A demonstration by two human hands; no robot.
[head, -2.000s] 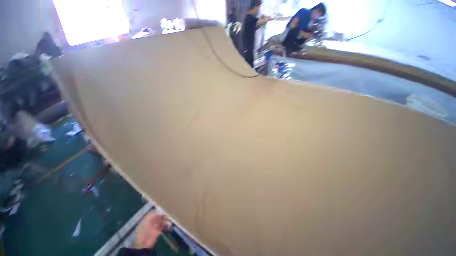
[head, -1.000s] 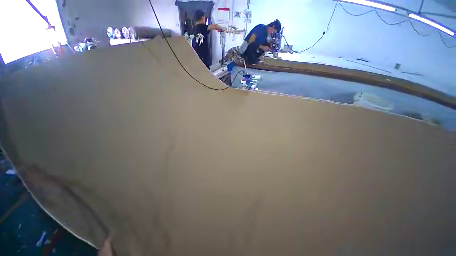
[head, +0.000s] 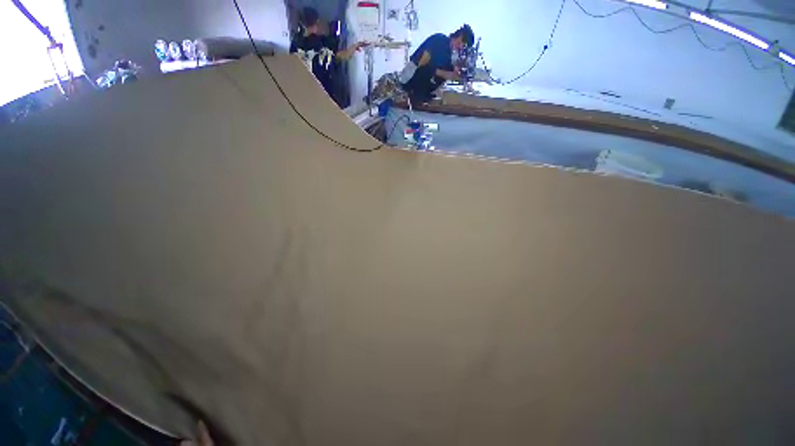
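A wide tan fabric ply [head: 453, 261] fills most of the view, with soft creases at its lower left. Its thin pale edge curves along the lower left. My left hand [head: 200, 434] shows only as fingertips at the bottom edge of the picture, pinching the cloth edge where a dark fold runs up to it. The rest of this hand is cut off. My right hand is out of the picture.
A black cord [head: 301, 113] hangs over the far cloth. A person in dark clothes [head: 315, 48] and one in blue [head: 436, 65] are beyond it. Another long table [head: 523, 139] lies behind. Green floor [head: 35, 388] shows at lower left.
The view has swung left. My left hand, earlier fully visible beside the cloth edge, now shows only fingertips at the bottom. The near-left cloth has shifted and creased, covering more of the floor.
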